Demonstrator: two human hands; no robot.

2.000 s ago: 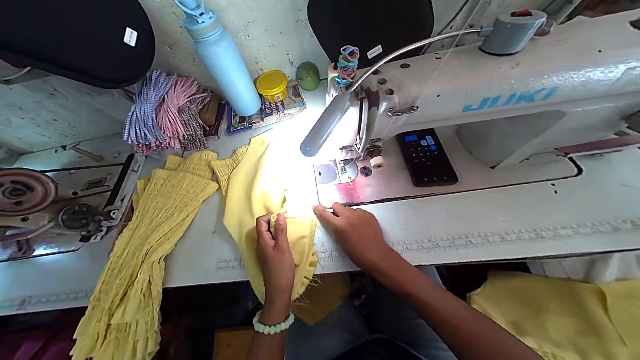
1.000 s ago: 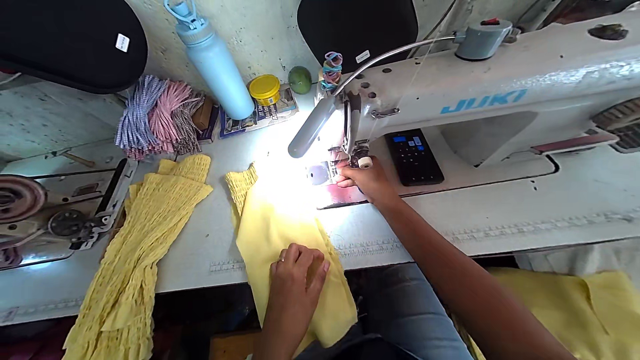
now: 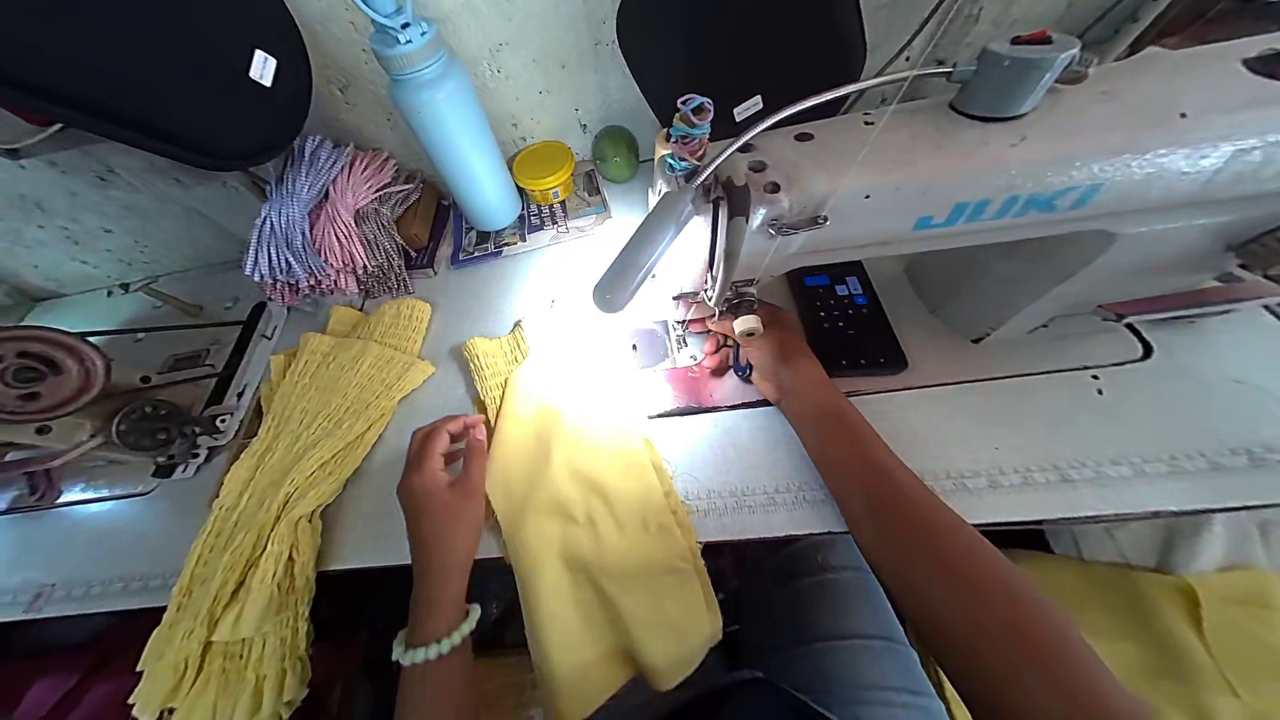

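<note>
A yellow fabric piece (image 3: 590,530) with a shirred end lies on the table and hangs over its front edge, partly washed out by the lamp's glare. My left hand (image 3: 445,465), fingers curled and apart, is at its left edge and grips nothing visible. My right hand (image 3: 765,345) is beside the needle and presser foot of the Juki sewing machine (image 3: 1000,160), with a small dark blue object (image 3: 741,362) at its fingers, perhaps thread snips. Whether it holds this object firmly is unclear. Shirred yellow strips (image 3: 290,480) lie to the left.
A gooseneck lamp (image 3: 645,250) shines over the needle area. Behind are a blue bottle (image 3: 450,130), a yellow-lidded tub (image 3: 544,172), a green fruit (image 3: 615,154) and bundled cords (image 3: 330,225). A black phone-like device (image 3: 848,318) rests under the machine arm. Another machine (image 3: 120,400) stands left.
My left hand has moved left off the fabric's middle to its edge. My right hand went from the front of the needle area up to the presser foot and remains there.
</note>
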